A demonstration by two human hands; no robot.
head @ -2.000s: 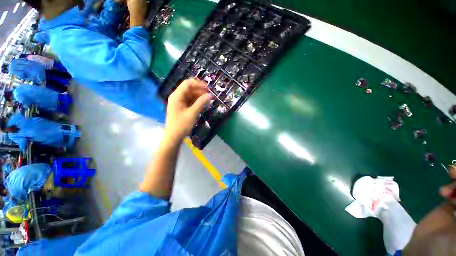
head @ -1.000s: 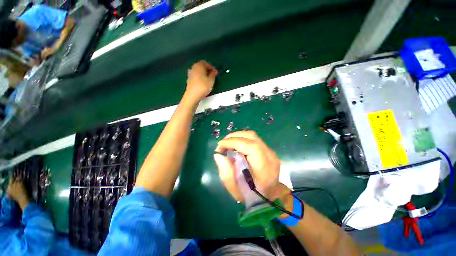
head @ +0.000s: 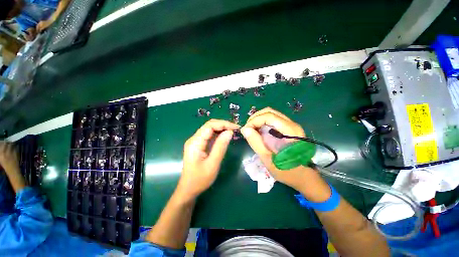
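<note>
My left hand [head: 205,158] is bare, with thumb and index fingertips pinched on a small dark part [head: 236,133], mostly hidden by the fingers. My right hand [head: 279,143] holds the dispensing syringe [head: 273,139], a pinkish tube with a green cap [head: 294,154] at its rear. The syringe's tip end is hidden by the right fingers, which meet the left fingertips at the part. A clear air hose [head: 362,181] and a thin black cable [head: 327,145] run from the syringe. Several small parts [head: 234,107] lie loose on the green bench beyond my hands.
A black parts tray [head: 142,150], partly filled, lies at left. A grey dispenser box [head: 397,105] stands at right, with red-handled pliers [head: 431,221] below it. Stained paper [head: 259,173] lies under my right hand. A white rail [head: 183,93] crosses behind. Another person's arm [head: 15,170] is at far left.
My left hand has come back from beyond the rail to meet my right hand and now pinches a part. The syringe has moved right and up. The tray was beside the left hand two seconds ago.
</note>
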